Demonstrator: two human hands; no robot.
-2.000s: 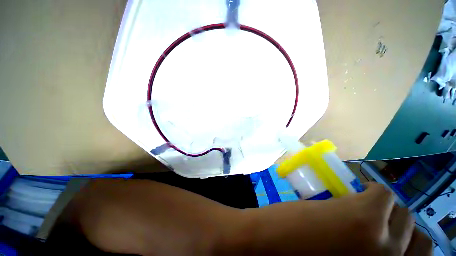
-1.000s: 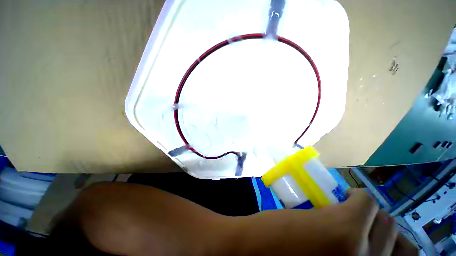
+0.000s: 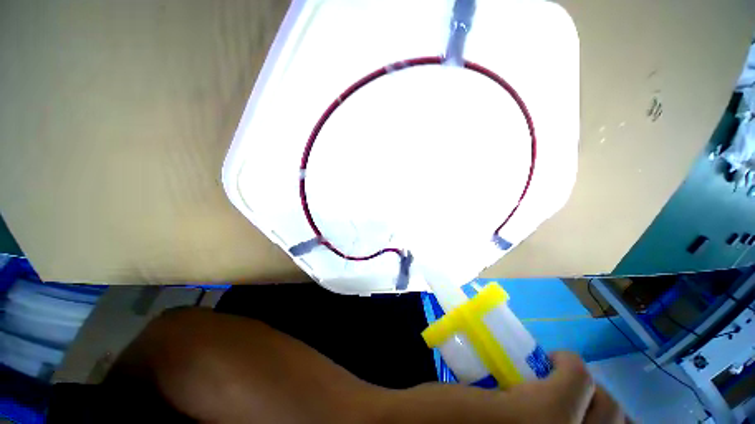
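A white plastic housing (image 3: 273, 132) lies on the cardboard sheet (image 3: 124, 166), its centre overexposed. A thin dark red wire loop (image 3: 533, 141) lies on it, its curved tail and ends under grey tape pieces (image 3: 404, 270). My left forearm crosses the bottom from the left. My left hand (image 3: 563, 393), cut off by the bottom edge, grips the caulking gun (image 3: 488, 344) around its cartridge, fingers partly hidden. The translucent nozzle (image 3: 444, 287) points up-left at the housing's lower edge, near the tail tape; whether it touches is unclear. My right hand is out of the picture.
A green surface (image 3: 675, 224) with dark slots lies right of the cardboard. A crumpled white heap (image 3: 739, 153) is at the right edge. White parts (image 3: 45, 319) are stacked at the lower left. Metal framing and cables (image 3: 633, 319) show at the lower right, above a blue floor.
The housing has shifted right in view and turned slightly. The gun and my left hand have moved left and down, uncovering the tape at the loop's lower right end.
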